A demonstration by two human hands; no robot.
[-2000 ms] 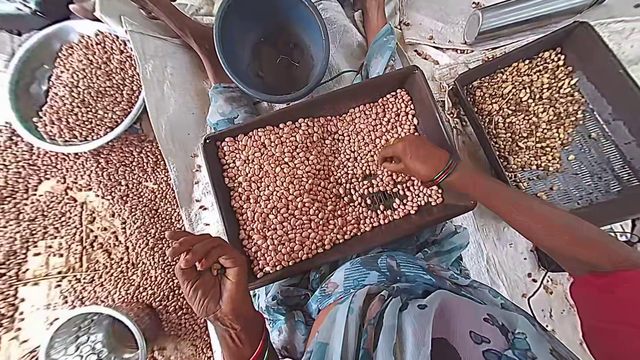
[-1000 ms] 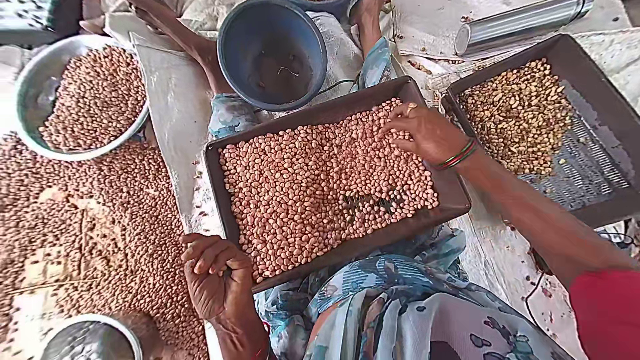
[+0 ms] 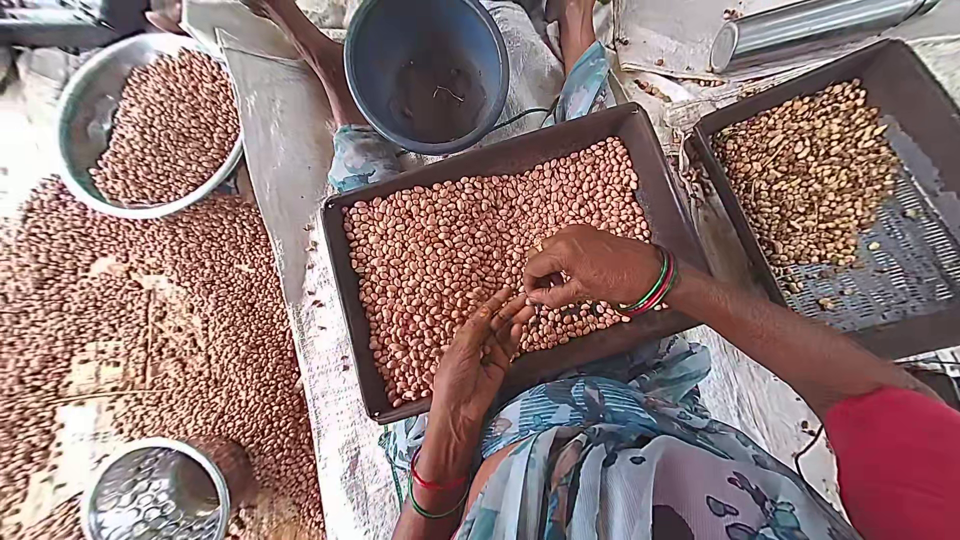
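Note:
Pinkish-brown peanut kernels point(image 3: 450, 247) lie spread in a dark rectangular tray point(image 3: 352, 330) across the lap. Over the tray's near part, my left hand point(image 3: 480, 352) is palm up with its fingers slightly bent; no kernel can be made out for certain in it. My right hand point(image 3: 592, 270) is just to its right, thumb and forefinger pinched together at the left fingertips. Whether something small is between them cannot be seen. Both hands are above the kernels.
A blue plastic tub point(image 3: 352, 75) stands beyond the tray. At right is a slotted tray point(image 3: 900, 330) with yellowish-brown pieces, below a metal cylinder point(image 3: 817, 34). At left are a metal basin point(image 3: 71, 150) of kernels, kernels heaped on the ground point(image 3: 247, 330) and a metal container point(image 3: 225, 487).
My left hand has moved right, from the tray's left corner to over the kernels. My right hand has come from the tray's far right part toward it, and the two now meet.

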